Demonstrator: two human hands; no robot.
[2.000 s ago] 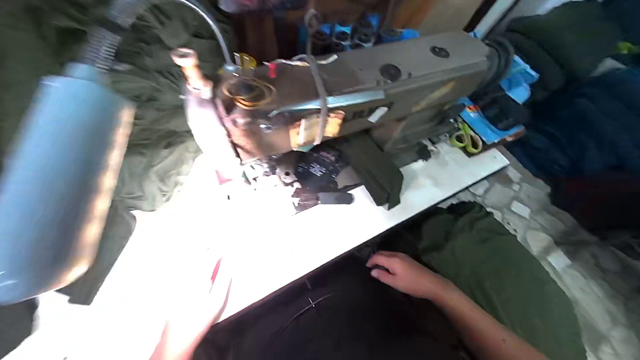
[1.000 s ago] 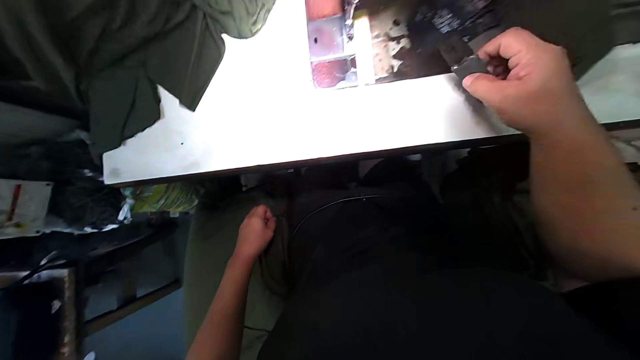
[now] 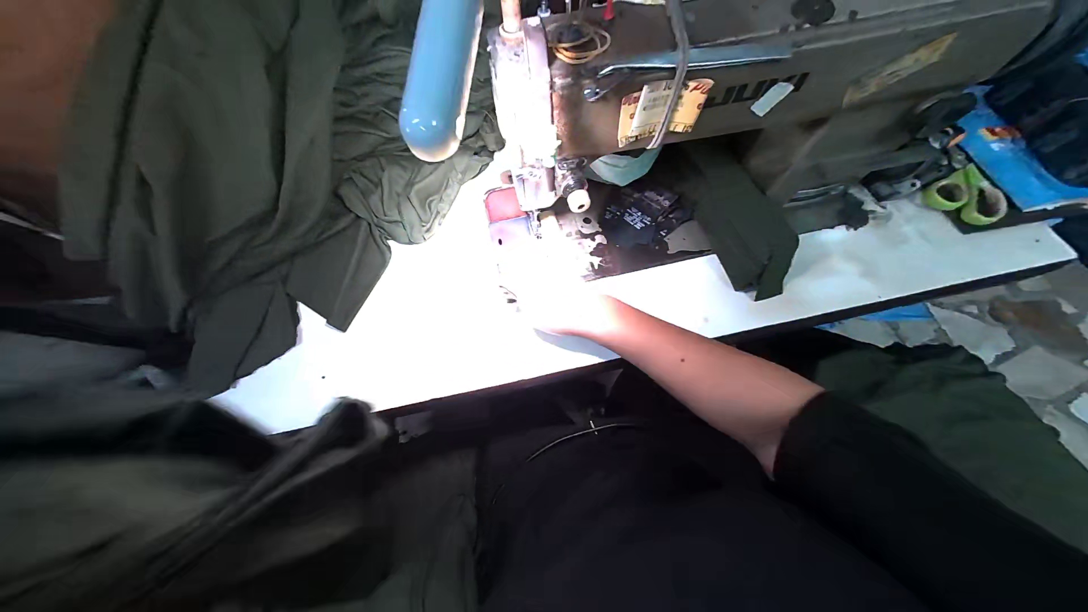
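My right hand (image 3: pixel 565 306) reaches onto the white sewing table (image 3: pixel 425 340), just in front of the needle area of a Juki industrial sewing machine (image 3: pixel 816 93). Lamp glare washes out its fingers, so whether it holds anything is unclear. My left hand is not seen. A blurred dark olive garment (image 3: pixel 255 510) fills the lower left, over the table's near edge. Beneath the machine arm lie a dark green fabric strip (image 3: pixel 744 221) and small black labels (image 3: pixel 642 212).
A blue lamp (image 3: pixel 438 76) hangs left of the machine head. Piled green cloth (image 3: pixel 382 153) covers the table's back left. Green-handled scissors (image 3: pixel 969 195) lie at the right. More green fabric (image 3: pixel 960 433) is below the table edge at right.
The view has swung back to the machine. A dark garment now fills the lower left, where my left hand showed a second ago. My right hand held a small dark piece then; now it is in the glare.
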